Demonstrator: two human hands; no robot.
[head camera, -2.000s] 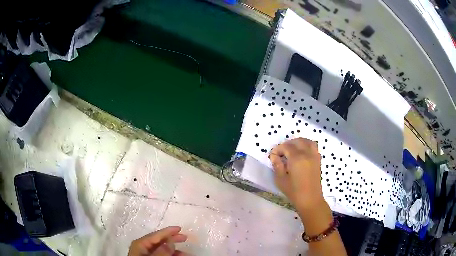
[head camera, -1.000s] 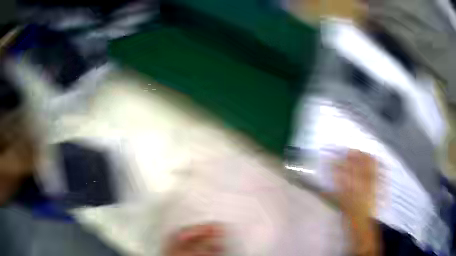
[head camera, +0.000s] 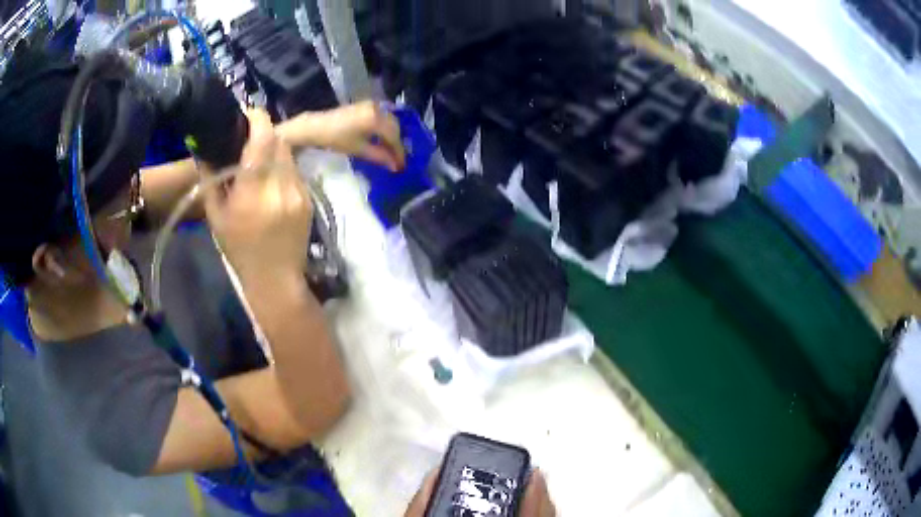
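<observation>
A black housing (head camera: 478, 479) with a light-patterned recessed face is held at the bottom edge of the view. My left hand (head camera: 421, 497) shows as a bit of skin and fingers against its left side. My right hand (head camera: 538, 495) shows at its right side. Both hands are mostly cut off by the bottom edge. The white sheet with black dots (head camera: 866, 487) shows only partly at the lower right.
Black units (head camera: 510, 293) stand on white wrapping on the whitish bench (head camera: 596, 414). More are stacked on the green conveyor (head camera: 727, 333). Another person (head camera: 111, 384) works at the left, with a cable and cylindrical tool near. Blue pieces (head camera: 823, 217) lie across the belt.
The view has swung left, bringing the other person and stacked units in. The dotted sheet has moved to the right edge. The housing is now held at the bottom, between my hands.
</observation>
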